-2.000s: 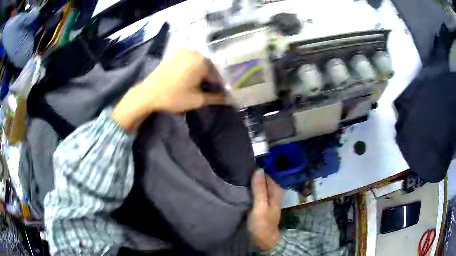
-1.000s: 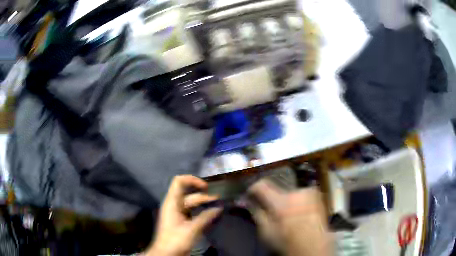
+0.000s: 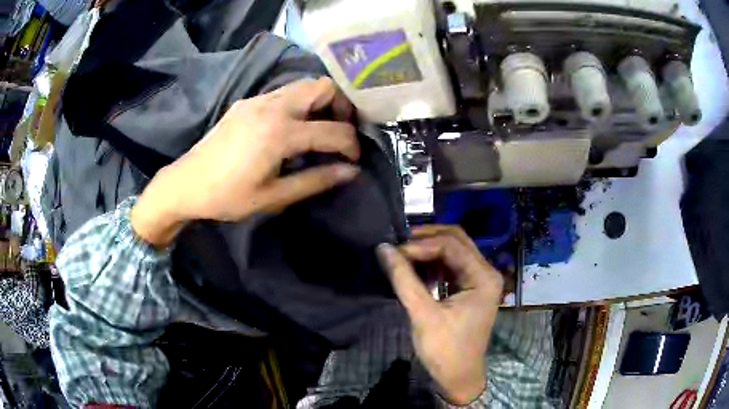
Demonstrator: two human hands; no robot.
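The black band piece [image 3: 320, 232] lies with the grey garment [image 3: 216, 72] left of the needle area of the overlock machine [image 3: 384, 60]. Its edge runs up to the shiny presser foot [image 3: 417, 172]. My left hand [image 3: 256, 152] rests on the dark cloth left of the presser foot, thumb and fingers bent over it. My right hand [image 3: 448, 295] pinches the cloth edge between thumb and forefinger just below the presser foot. The grey garment is heaped at the left and hangs over my lap.
A blue scrap tray [image 3: 480, 214] with black lint sits below the machine head. Four white tension dials [image 3: 523, 88] are on its front. Dark cut pieces [image 3: 707, 216] lie at the right edge. A drawer at lower right holds a black rectangle, perhaps a phone [image 3: 655, 353], and red-handled scissors [image 3: 684, 400].
A second ago both hands were at the table's front edge with a dark piece. Now they hold cloth at the presser foot, and the view is closer to the machine.
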